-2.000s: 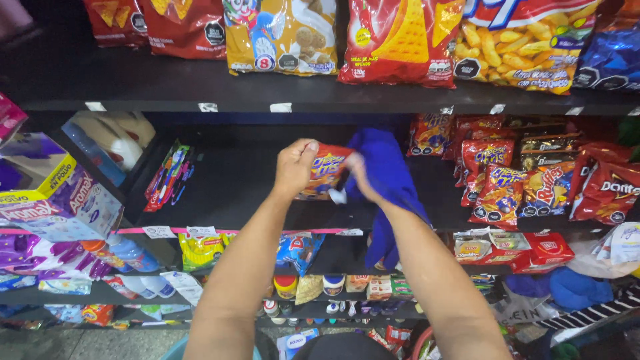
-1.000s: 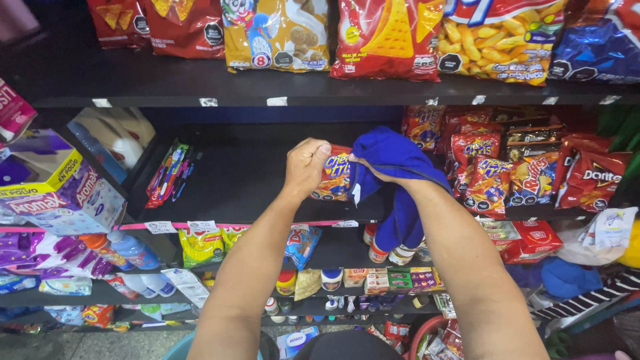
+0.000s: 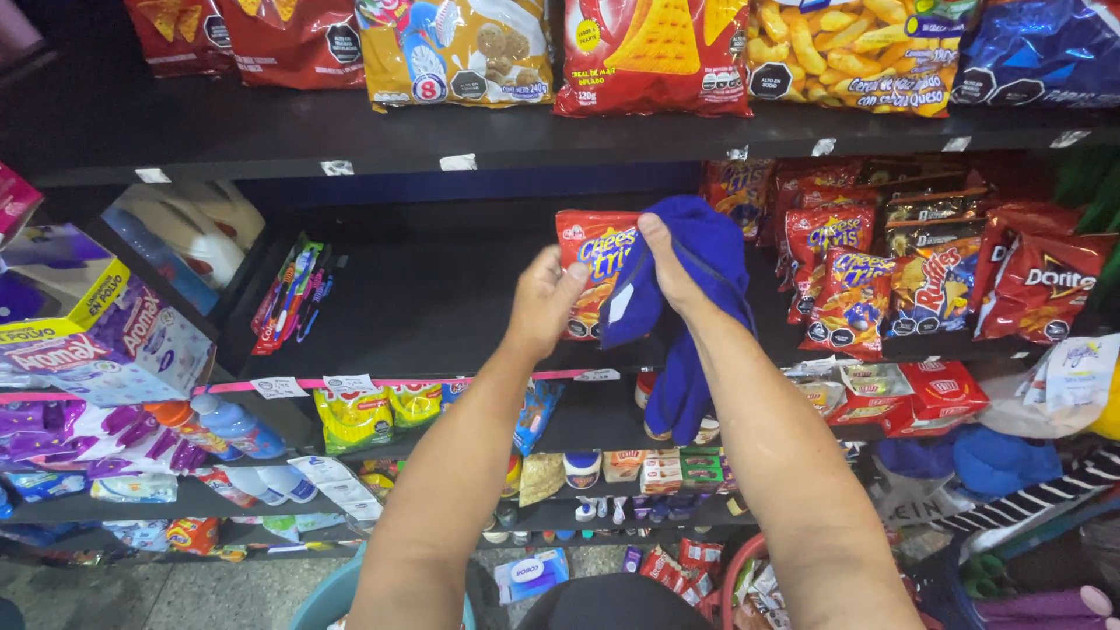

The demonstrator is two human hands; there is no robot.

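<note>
A red Cheese Tris snack bag (image 3: 595, 249) is upright in front of the dark middle shelf. My left hand (image 3: 547, 297) grips its left edge, thumb on the front. My right hand (image 3: 669, 262) holds a blue cloth (image 3: 713, 254) against the bag's right side, and the cloth covers that part of the bag. The cloth's lower end hangs below the shelf edge. More Cheese Tris bags (image 3: 847, 297) stand on the shelf to the right, beside a Ruffles bag (image 3: 934, 284) and red Doritos bags (image 3: 1046, 284).
Packaged toothbrushes (image 3: 293, 293) lie at the shelf's left, near Aromax boxes (image 3: 114, 337). The upper shelf (image 3: 525, 144) carries large snack bags. Lower shelves hold yellow packets (image 3: 354, 418), red boxes (image 3: 941, 394) and small goods. A teal tub (image 3: 328, 595) and a red tub (image 3: 739, 560) stand on the floor.
The blue cloth, beside the bag two seconds ago, now lies against its right side. Both hands still hold bag and cloth, and more of the bag's front shows than one second ago.
</note>
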